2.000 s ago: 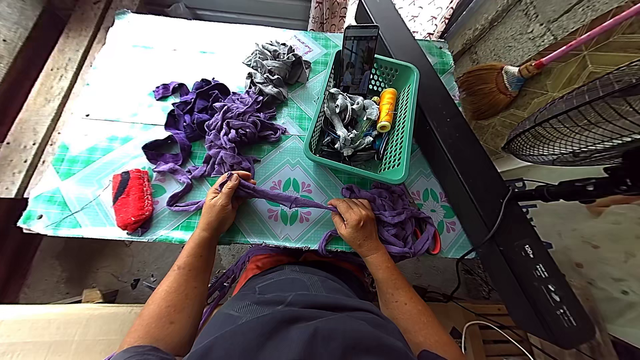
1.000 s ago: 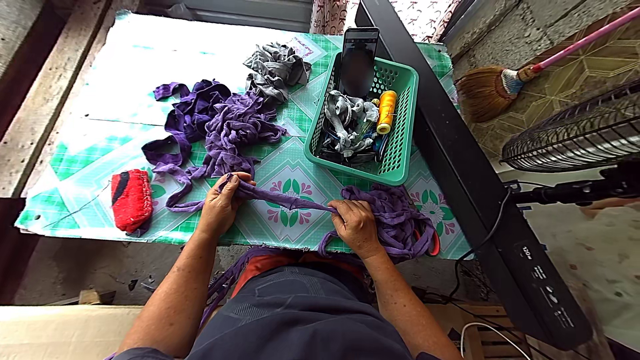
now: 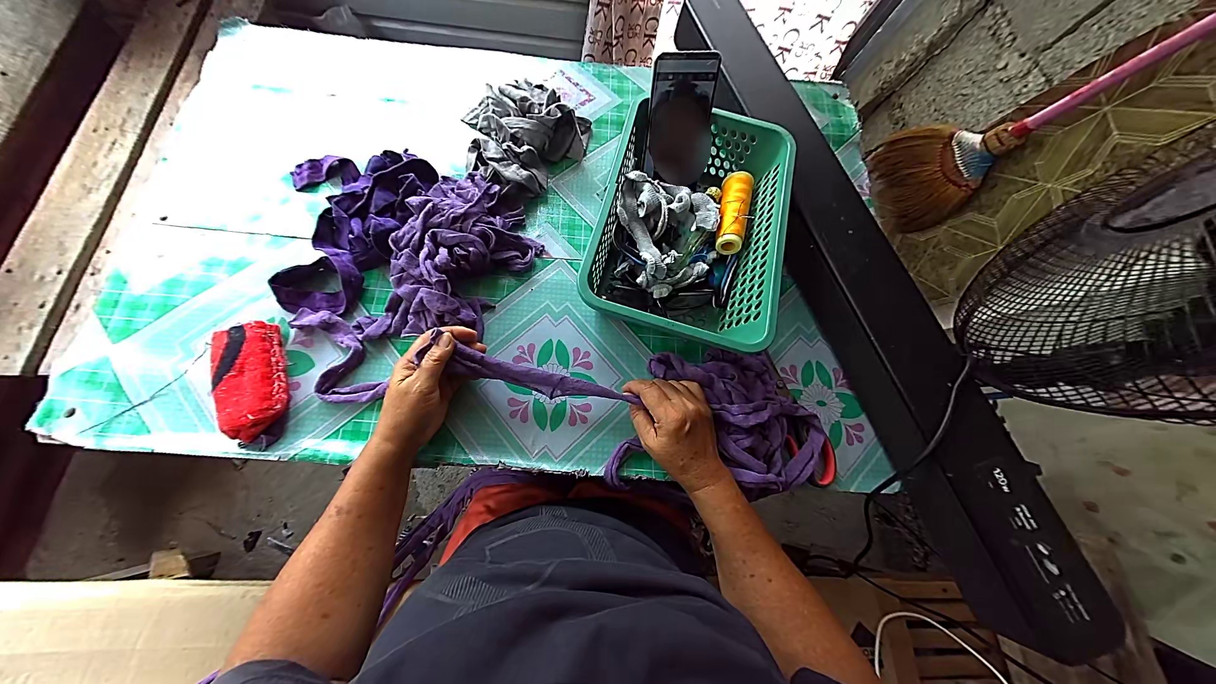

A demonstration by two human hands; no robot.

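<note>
My left hand point(image 3: 425, 385) and my right hand point(image 3: 676, 426) each grip a purple fabric strip point(image 3: 532, 378), which runs between them above the patterned table cover. From my left hand the strip leads toward a purple fabric heap point(image 3: 451, 242) with a darker purple length point(image 3: 356, 223) beside it. A second purple fabric pile point(image 3: 750, 418) lies against my right hand, with a red-orange handle partly hidden at its right side. Farther back is a grey fabric bundle point(image 3: 527, 133). A red fuzzy pad with a black stripe point(image 3: 249, 380) lies at the left.
A green plastic basket point(image 3: 779, 228) holds grey cloth scraps point(image 3: 665, 228), a yellow thread spool point(image 3: 734, 213) and a phone point(image 3: 680, 114). A long black bar point(image 3: 883, 342) crosses the table's right side. Beyond it are a fan point(image 3: 1102, 285) and a broom point(image 3: 926, 176); cables hang below.
</note>
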